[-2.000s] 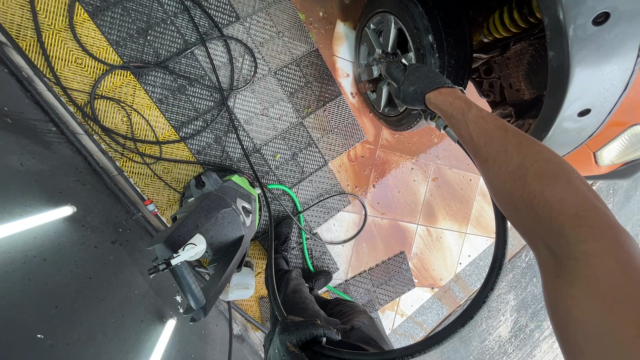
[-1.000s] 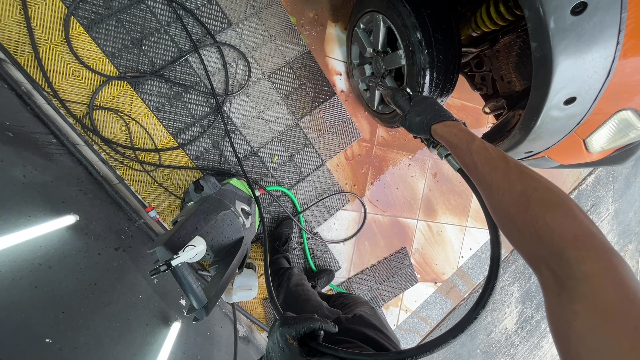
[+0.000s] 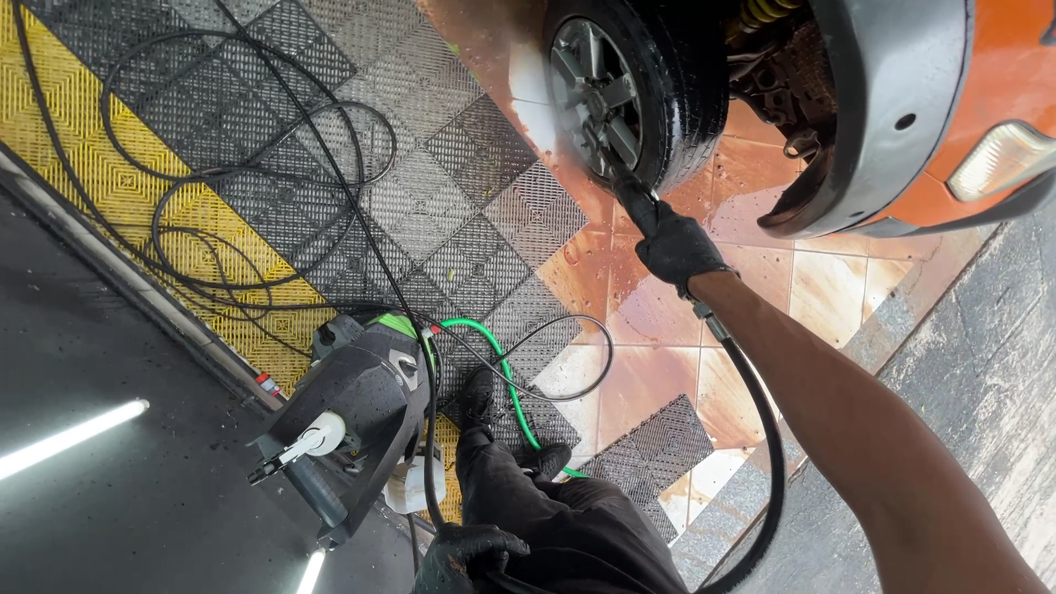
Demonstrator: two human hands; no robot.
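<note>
My right hand (image 3: pixel 678 247), in a black glove, grips the black pressure-washer spray gun (image 3: pixel 634 198), whose front end points at the car's alloy wheel (image 3: pixel 596 99). A pale mist hangs over the wheel's spokes and rim. From the gun's rear a thick black hose (image 3: pixel 767 429) curves down past my forearm toward the bottom edge. My left hand (image 3: pixel 469 553), gloved in black too, is closed around the black hose low in the view, beside my dark trousers.
A black and green pressure washer (image 3: pixel 363 396) stands by my feet, with a green hose (image 3: pixel 499 355) beside it. Thin black hose (image 3: pixel 239 173) lies in loops over the grey and yellow floor grating. The orange car's grey bumper (image 3: pixel 899 99) juts in at upper right. Brown water wets the tiles.
My right hand and the spray gun have drawn back from the wheel's face. Mist now shows over the spokes. The left hand stays low at the hose.
</note>
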